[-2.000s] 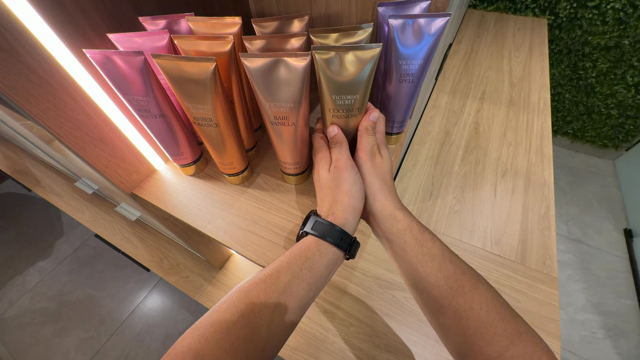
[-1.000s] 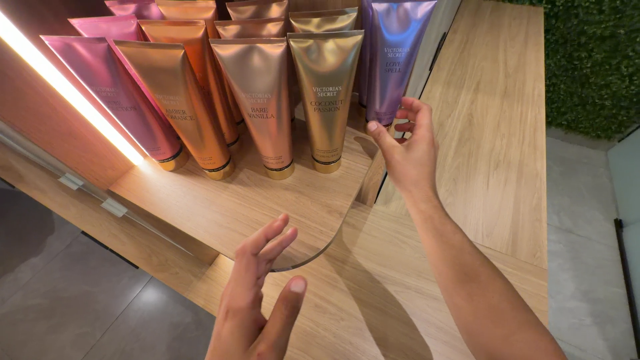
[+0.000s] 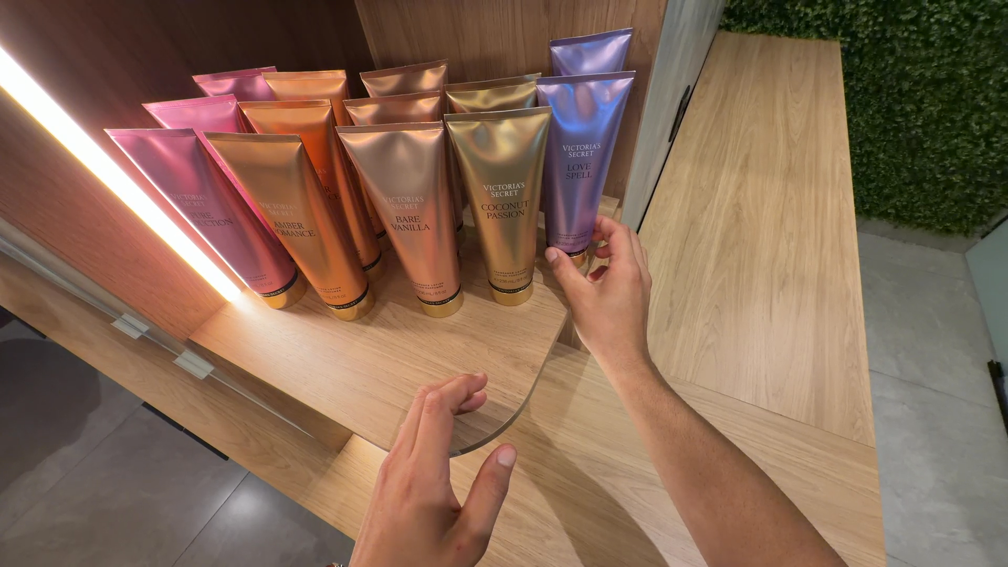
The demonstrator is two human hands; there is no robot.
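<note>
Several lotion tubes stand cap-down in rows on a wooden shelf [image 3: 354, 378]. The front ones are a pink tube [image 3: 209, 213], an orange tube [image 3: 295, 220], a rose-gold tube [image 3: 405, 213] and a gold tube [image 3: 504, 205]. At the right end, the thumb and fingers of my right hand [image 3: 606, 287] are around the base of a purple tube [image 3: 584, 157]; another purple tube [image 3: 591, 53] is behind it. My left hand [image 3: 437, 472] holds nothing, its thumb and fingers apart, by the shelf's rounded front corner.
A glowing light strip [image 3: 118, 173] runs along the left wall. Below and right of the shelf extends a wooden counter [image 3: 756, 236]. Glass clips [image 3: 193, 364] sit on the left edge. A green plant wall [image 3: 929, 110] and grey floor tiles [image 3: 921, 441] lie beyond the counter.
Two seconds ago both hands were around the lower part of the gold tube. Since then my left hand has drawn back toward the shelf corner, and my right hand has moved right to the purple tube.
</note>
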